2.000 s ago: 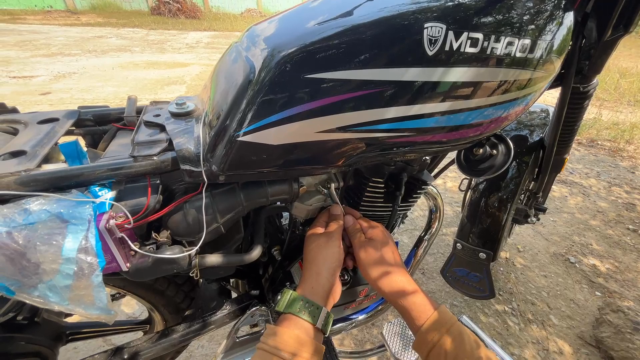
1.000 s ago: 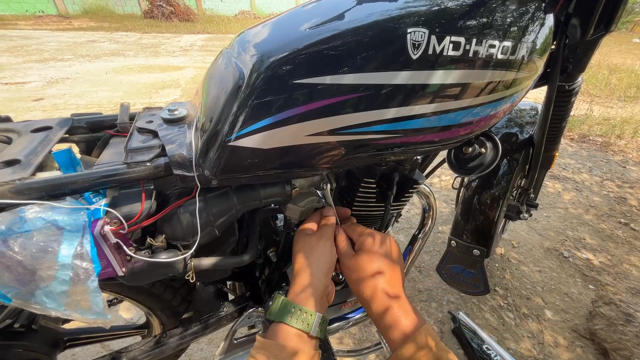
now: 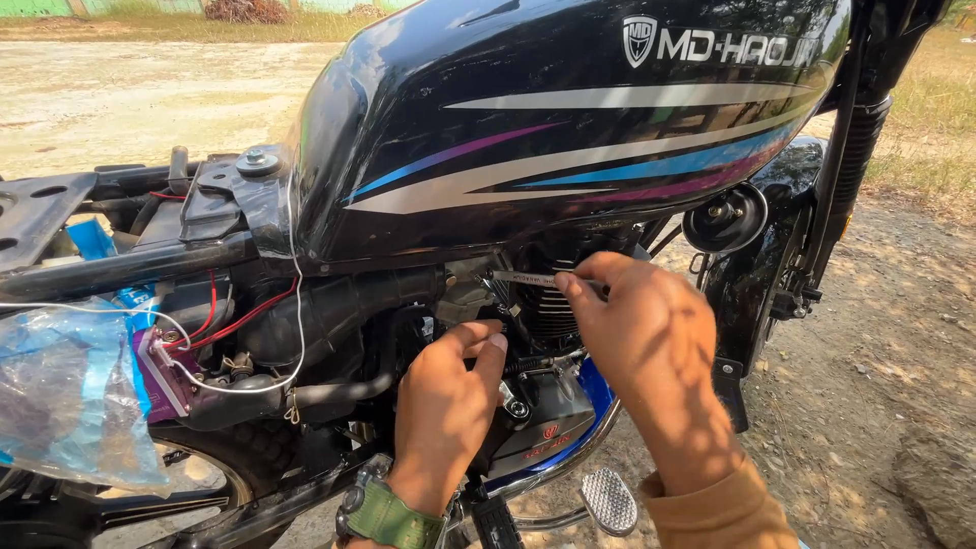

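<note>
My right hand (image 3: pixel 640 320) grips a chrome vanadium wrench (image 3: pixel 526 278) between thumb and fingers. The wrench lies nearly level, its far end at a small fastener beside the carburetor (image 3: pixel 461 293), under the black fuel tank (image 3: pixel 564 137). Just below the carburetor is my left hand (image 3: pixel 454 381), fingers curled with thumb and fingertips close together; whether anything is between them cannot be seen. The finned engine cylinder (image 3: pixel 553 305) stands behind the wrench, partly covered by my right hand.
On the left, a purple module (image 3: pixel 164 374) with red and white wires hangs by a clear plastic bag (image 3: pixel 69 389). A black air intake duct (image 3: pixel 320 313) runs toward the carburetor. The horn (image 3: pixel 724 217) is at right, and a metal foot pedal (image 3: pixel 608 499) is below my right hand.
My hands were close together below the carburetor and are now apart. The right hand has moved up and right, and the wrench, upright earlier, now lies nearly level.
</note>
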